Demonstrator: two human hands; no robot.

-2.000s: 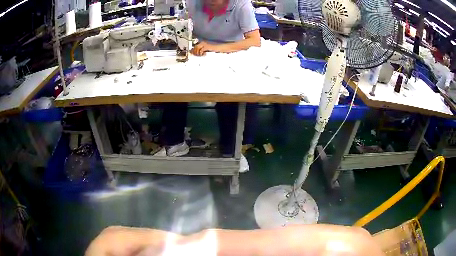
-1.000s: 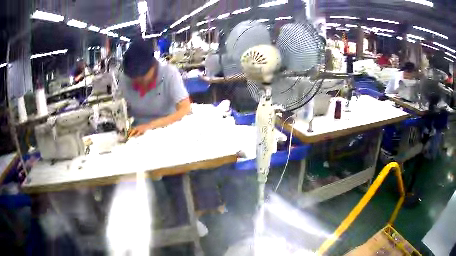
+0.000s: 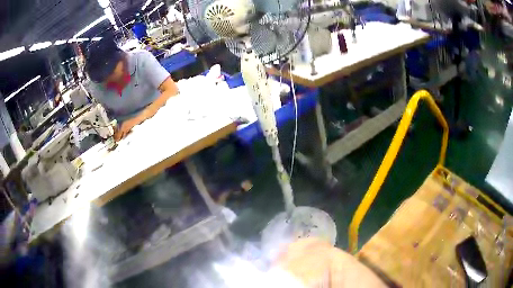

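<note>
A blurred bare arm or hand, seemingly my right hand (image 3: pixel 323 264), is cut off by the bottom edge. Its fingers cannot be made out, and glare covers its left side. My left hand is not in view. Nearest in front is a trolley with a yellow tube handle (image 3: pixel 385 166) and a wooden deck (image 3: pixel 419 236). A small black object (image 3: pixel 471 259), perhaps a phone, lies on the deck at the right.
A pedestal fan (image 3: pixel 260 93) stands on a round base ahead. At left, a person (image 3: pixel 132 84) sits at a sewing machine (image 3: pixel 53 166) on a white-topped table (image 3: pixel 152 160), hands near the needle end. Another table (image 3: pixel 360 53) stands behind. A pale panel (image 3: pixel 503 169) shows at right.
The view has swung right and tilted. The person and table now sit farther left, and more of the trolley deck shows, with the black object. Less of the bare arm shows than two seconds ago.
</note>
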